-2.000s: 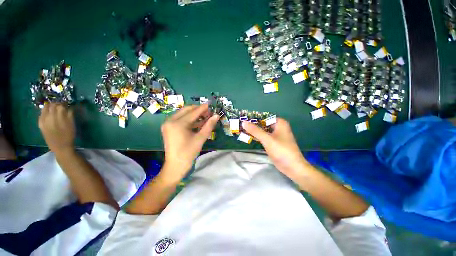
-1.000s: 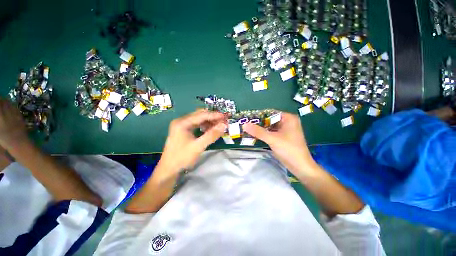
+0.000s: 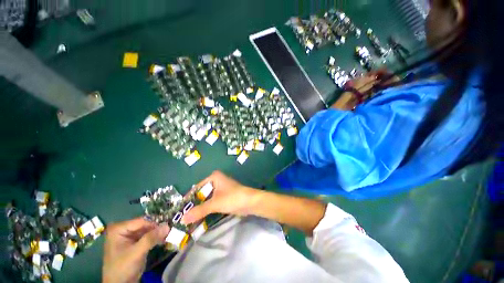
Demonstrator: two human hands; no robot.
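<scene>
My right hand (image 3: 221, 196) grips a small bunch of circuit boards (image 3: 185, 207) at its right end. White batteries (image 3: 177, 237) with yellow-orange edges hang from the bunch toward me, and small white-outlined parts show on it. My left hand (image 3: 130, 243) has its fingers at the bunch's left end; its fingertips are partly hidden. More silver boards (image 3: 161, 200) show just behind the fingers. A loose board pile (image 3: 50, 232) lies at the lower left. Rows of boards (image 3: 204, 80) lie farther back, with batteries at their ends.
A long dark panel (image 3: 290, 72) with a white border lies right of the rows. A co-worker in blue (image 3: 376, 143) sits at the right, hands at more boards (image 3: 323, 30). A grey metal stand foot (image 3: 80, 109) stands at the left. A yellow square (image 3: 130, 59) lies on the green mat.
The view has swung right, showing the co-worker, the panel and the stand. The left neighbour is out of view. Both my hands are still at the bunch of boards.
</scene>
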